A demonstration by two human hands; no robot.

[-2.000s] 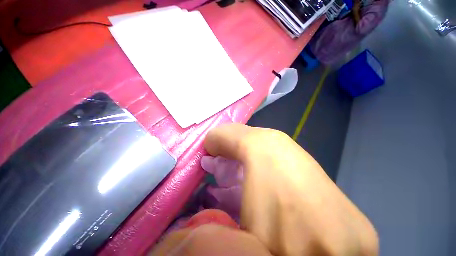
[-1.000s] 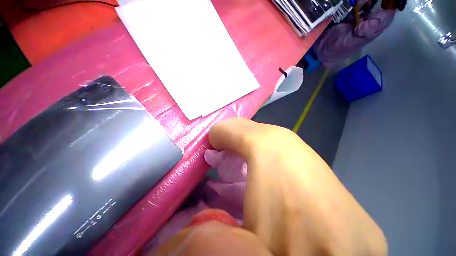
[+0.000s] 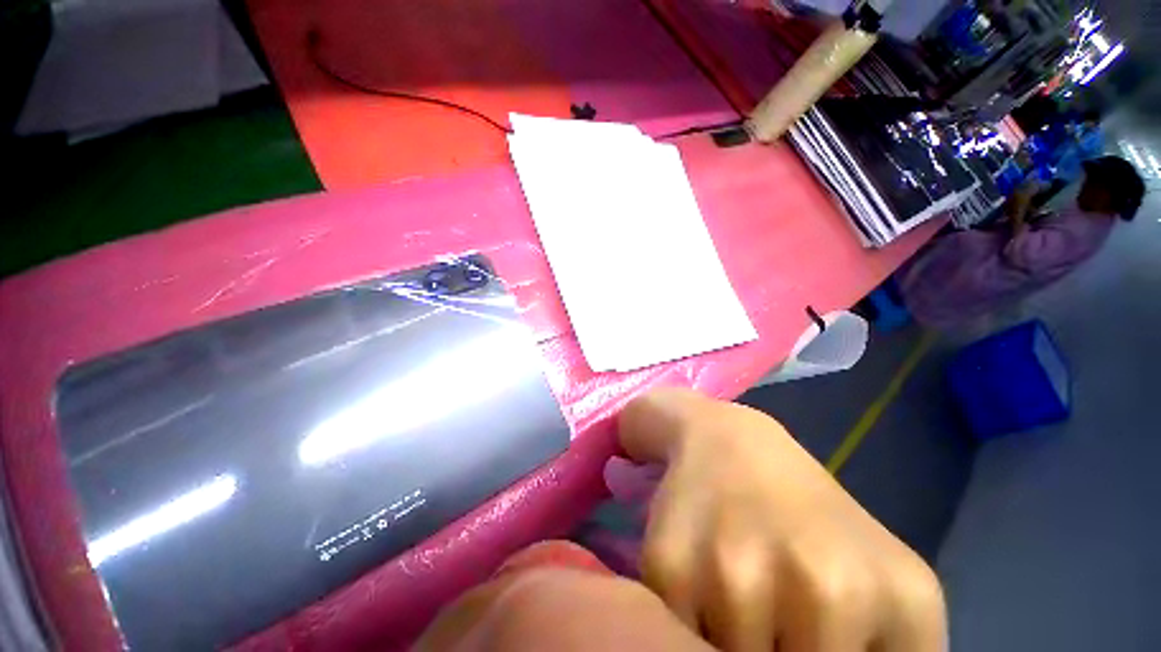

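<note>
A dark grey glossy tablet back cover [image 3: 255, 433] lies flat on the pink covered bench at the left, with small white print near its front long edge. Clear film creases show at its corner by two dark rings. A white sheet stack [image 3: 637, 242] lies right of it. My right hand [image 3: 764, 535] is at the bench's front edge, close to the camera, fingers curled and tips hidden; whether it holds anything cannot be told. A blurred patch of skin with a red spot at the bottom edge may be my left hand [image 3: 548, 618], cut off by the frame.
Pale sheets [image 3: 140, 64] lie on a green mat [image 3: 153, 191]. A black cable [image 3: 408, 96] crosses the orange surface. A beige roller [image 3: 812, 79] and a black-and-white stack [image 3: 879, 166] are far right. A white curved holder [image 3: 830, 347] hangs at the bench edge. A person [image 3: 1019, 261] and blue bin [image 3: 1012, 380] are beyond.
The view has swung left and up, so more of the cover, green mat and roller shows. The cover and white sheets keep their places on the bench. My right hand keeps its curled pose.
</note>
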